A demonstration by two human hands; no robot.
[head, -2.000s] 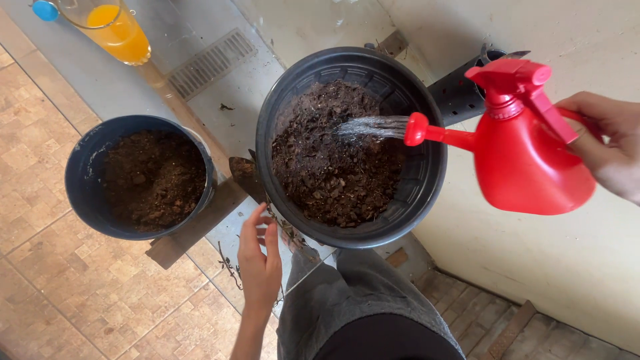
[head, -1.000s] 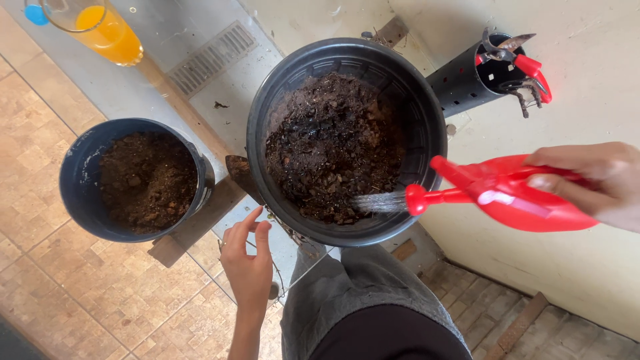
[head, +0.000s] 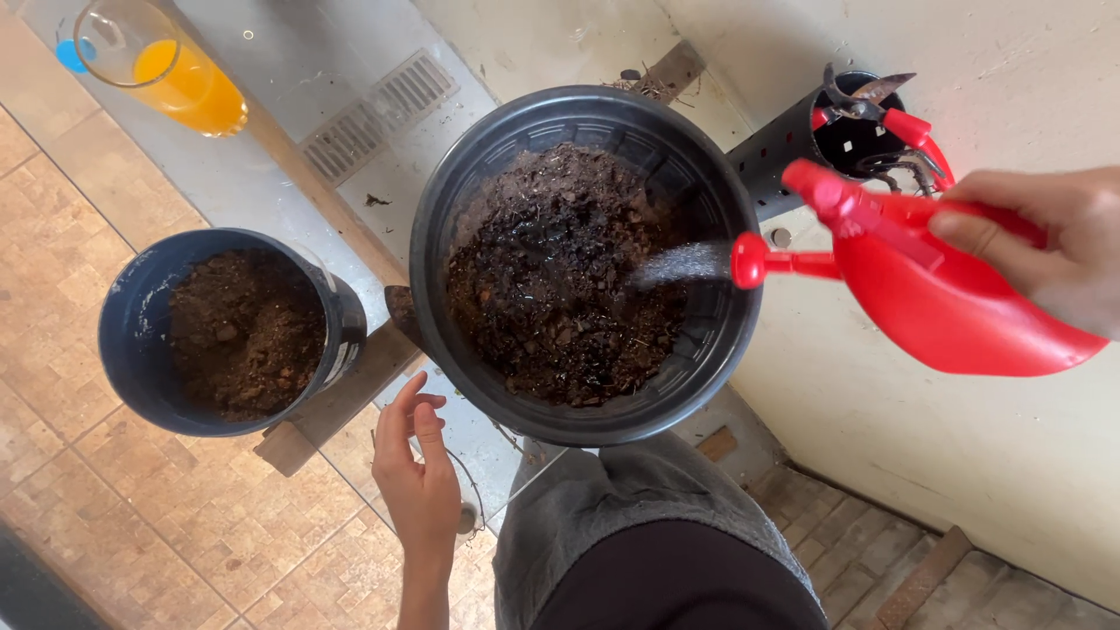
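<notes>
My right hand (head: 1032, 236) grips the handle of a red plastic watering can (head: 945, 306) at the right. Water sprays from its round spout head onto dark soil (head: 569, 280) inside a large black plastic pot (head: 429, 332). The soil looks wet and dark in its middle. My left hand (head: 420, 464) holds nothing; its fingers are apart and lie just below the lower left of the pot's rim. A smaller dark blue pot (head: 127, 350) with loose brown soil (head: 245, 332) stands to the left.
A glass of orange drink (head: 188, 87) stands at the upper left beside a floor-type metal grate (head: 376, 114). At the upper right, a black perforated holder (head: 779, 157) carries red-handled pruning shears (head: 862, 105). A pale wall (head: 927, 455) runs along the right.
The watering can has moved about over the black pot, its spray shifting from the upper part of the soil to the lower right and then back up. The soil has darkened.
</notes>
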